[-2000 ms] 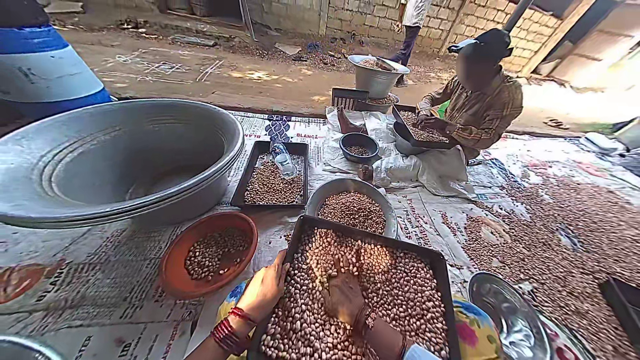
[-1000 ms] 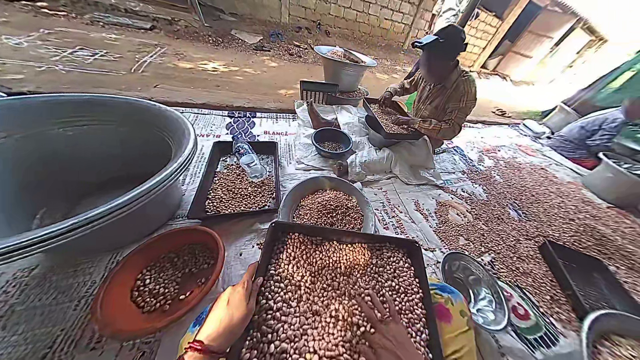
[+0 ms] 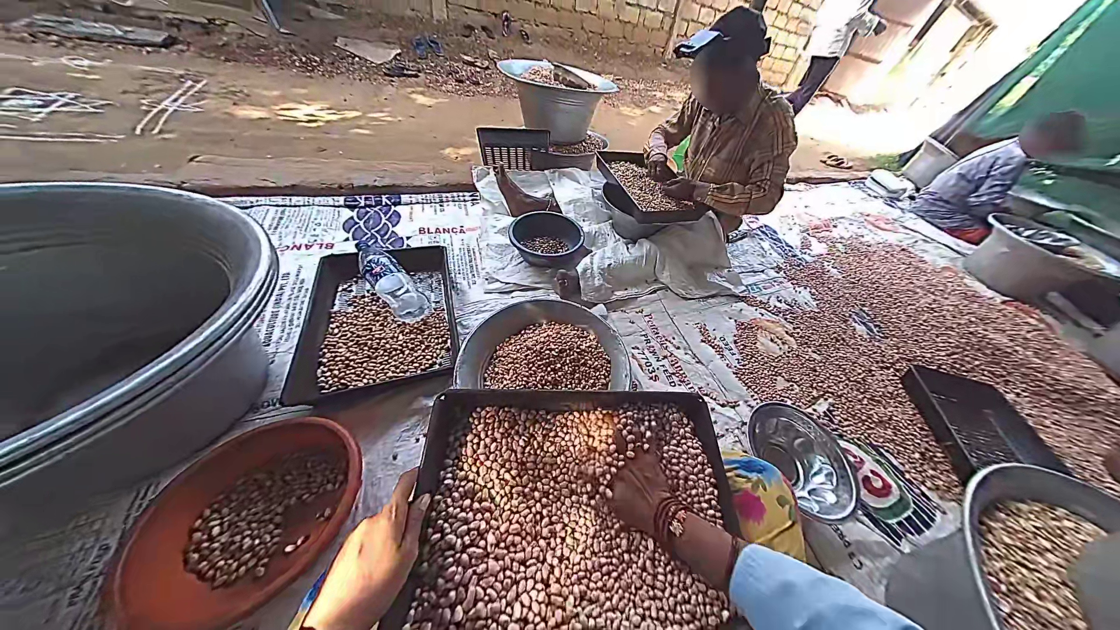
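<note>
A black rectangular tray [image 3: 570, 401] full of brownish nuts or seeds [image 3: 542, 516] lies in front of me, low in the view. My left hand [image 3: 378, 547] grips its left rim, thumb at the edge. My right hand [image 3: 640, 490] rests among the nuts on the tray's right side, its fingertips partly buried; whether it holds any is hidden. Just beyond the tray stands a metal basin [image 3: 472, 354] of small reddish nuts. An orange bowl [image 3: 346, 437] with some darker nuts sits to the left.
Large stacked metal tubs [image 3: 254, 306] stand left. A second black tray [image 3: 302, 350] holds nuts and a plastic bottle [image 3: 394, 284]. Nuts are spread [image 3: 892, 341] right, near a steel bowl [image 3: 801, 464] and a black tray [image 3: 976, 420]. A person [image 3: 735, 131] sits ahead with a tray; others are farther off.
My right hand has moved from the lower right of the nuts farther up the tray over the last second. My left hand stays at the left rim. The view has swung right since the first frame.
</note>
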